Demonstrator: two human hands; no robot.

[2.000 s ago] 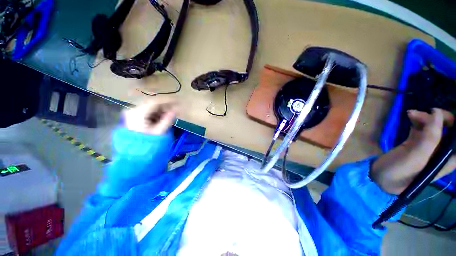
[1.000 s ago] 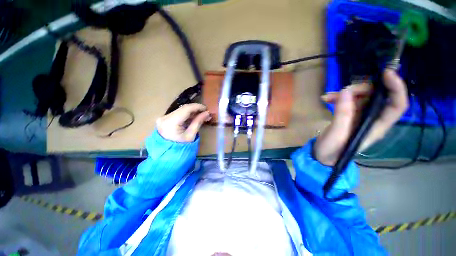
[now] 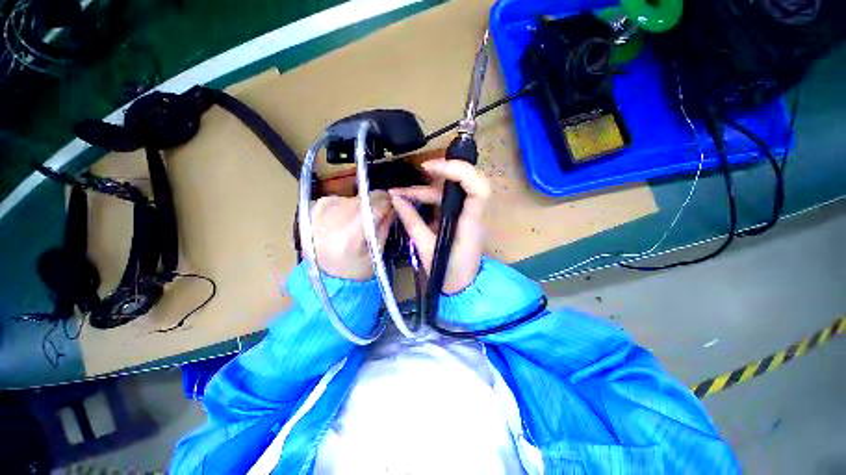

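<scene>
My right hand (image 3: 464,213) holds the soldering iron (image 3: 449,218) by its black handle, bare metal tip pointing up and away. My left hand (image 3: 343,232) is at the earcup, its fingers meeting the right fingers there; whether it grips anything cannot be told. The hands hide most of the earcup and of the orange-brown fixture (image 3: 336,181). The clear headband tubes (image 3: 371,218) loop over my left hand toward me from the black headband pad (image 3: 376,135), which lies beyond the fixture.
A blue tray (image 3: 557,182) at the right holds the iron stand, the yellow sponge (image 3: 594,137) and a green solder spool (image 3: 652,11). A solder strand (image 3: 694,176) hangs by it. Headband assemblies (image 3: 153,218) with loose wires lie left on the tan cardboard (image 3: 232,223). A black cord runs from the pad toward the tray.
The view has turned. My right hand has brought the iron from beside the tray to the fixture. My left hand has moved in over the earcup, inside the clear loops.
</scene>
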